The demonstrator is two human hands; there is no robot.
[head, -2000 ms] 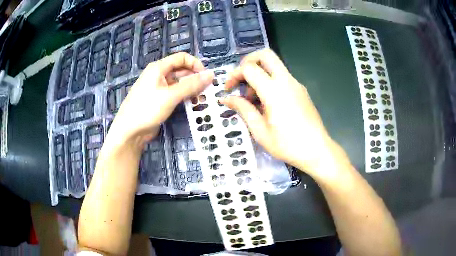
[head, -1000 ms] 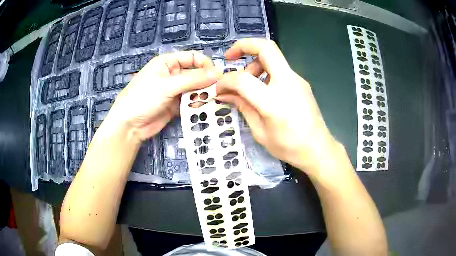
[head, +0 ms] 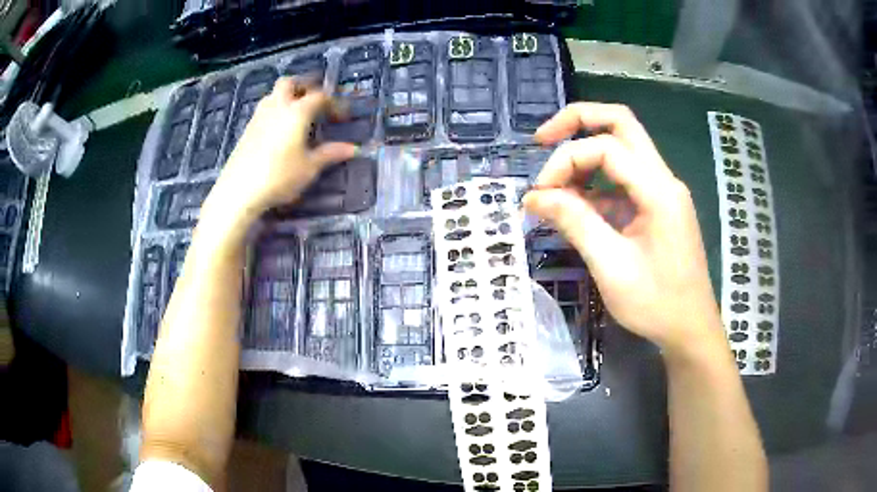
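Note:
A white adhesive sticker sheet [head: 486, 327] with dark round and lobed shapes lies over the right part of the blister tray [head: 385, 197], its lower end past the near edge. My left hand [head: 274, 149] is over the tray's upper middle, thumb and fingers apart beside a black phone case [head: 361, 86]; fingertips are blurred, so a grip cannot be told. My right hand [head: 625, 231] is at the sheet's upper right edge, thumb and finger close together; any small piece between them cannot be made out. The three rightmost upper cases show gold-edged camera areas [head: 461, 46].
A spare sticker sheet [head: 747, 245] lies on the dark green mat [head: 654, 125] at right. A dark tray stack [head: 317, 21] is behind the tray. A small white fan [head: 43, 139] stands at left. A translucent flap [head: 558, 351] lies at the tray's near right corner.
My left hand has let go of the sticker sheet and moved left and up over the tray. My right hand has shifted right. The view has shifted, showing the gold-edged cases again.

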